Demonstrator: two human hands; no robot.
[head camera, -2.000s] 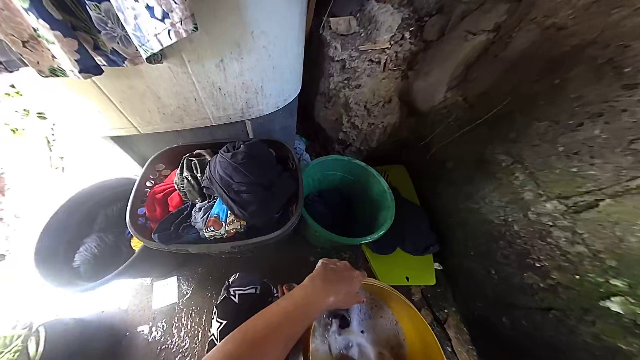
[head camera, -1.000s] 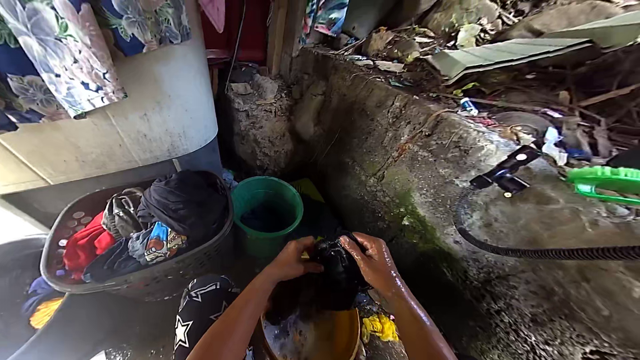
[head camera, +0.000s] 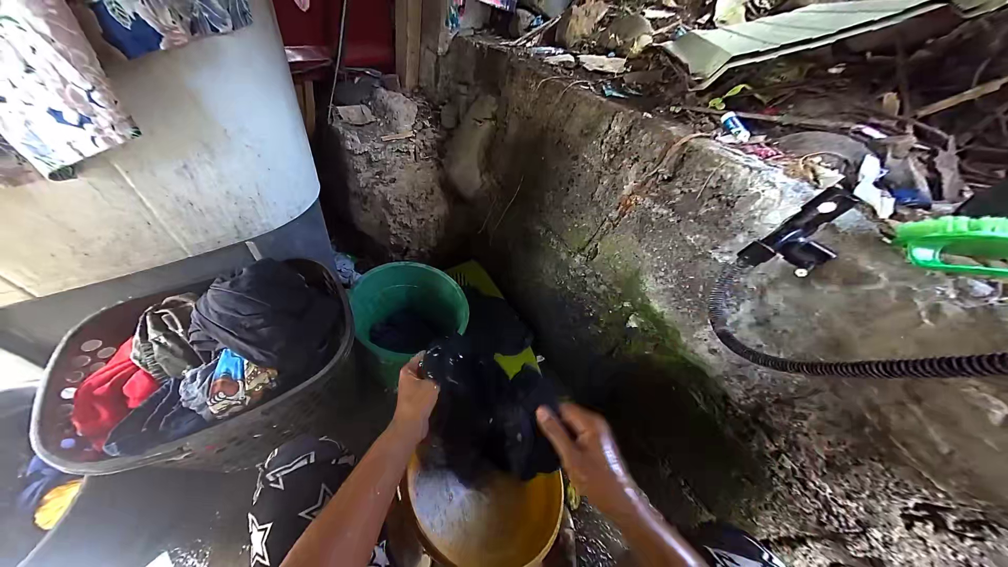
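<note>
A wet dark cloth (head camera: 492, 413) hangs spread between my two hands, over a yellow basin (head camera: 524, 516) with whitish liquid inside. My left hand (head camera: 417, 394) grips the cloth's upper left corner, close to the green bucket. My right hand (head camera: 579, 445) is at the cloth's right side, thumb against it; the fingers are partly hidden behind the fabric. The green bucket (head camera: 409, 283) stands just beyond, with dark fabric inside. Behind the cloth, more dark fabric lies on a yellow-green plastic board (head camera: 516, 362).
A plastic laundry basket (head camera: 197, 449) of mixed clothes stands left. A rough concrete wall (head camera: 598, 205) rises on the right, with a flexible-arm holder (head camera: 795, 236) and a green-bristled brush (head camera: 953, 240) on its ledge. Floral fabric (head camera: 63, 87) hangs at upper left.
The dark cloth, bunched between my hands a second ago, is now opened out. Two seconds ago one hand was at the basin's rim. The view has swung toward the wall.
</note>
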